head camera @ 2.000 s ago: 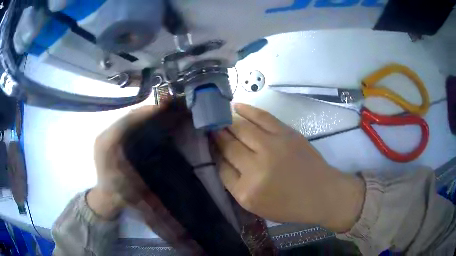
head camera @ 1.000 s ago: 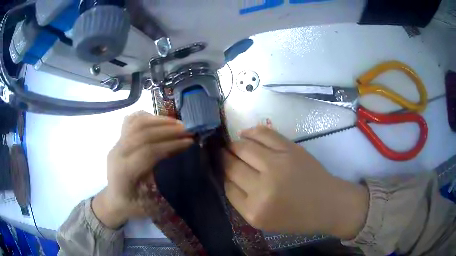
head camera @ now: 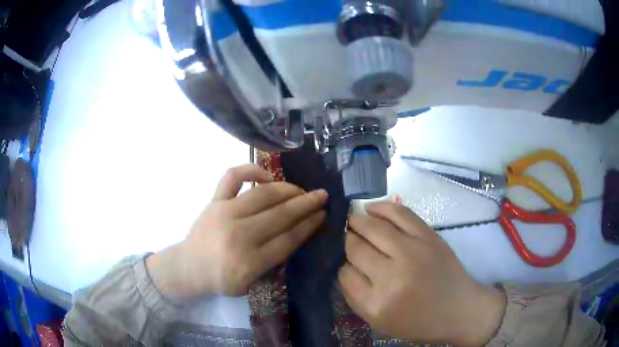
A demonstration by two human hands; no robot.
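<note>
A long band with a black backing (head camera: 309,271) runs from under the white sewing machine head (head camera: 434,61) towards the table's front edge. Red-brown speckled tweed (head camera: 269,315) shows along its left side and more shows at its lower right. My left hand (head camera: 248,234) lies on the band's left part, its fingertips on the black face. My right hand (head camera: 414,271) holds the band's right edge, its fingertips partly hidden against the cloth. A grey ribbed tension dial (head camera: 366,173) hangs over the band. The needle and presser foot are hidden behind machine parts.
Scissors with yellow and red handles (head camera: 536,232) lie right of the machine head, blades towards it. A dark red object (head camera: 611,207) is at the far right edge. Dark oval pieces (head camera: 20,203) are at the far left. A curved shiny metal bar (head camera: 203,81) is left of the needle area.
The view has shifted, so the machine head appears further right. The band now lies straighter and flatter. My left hand's fingers have spread over the black face; my right hand stays at the right edge.
</note>
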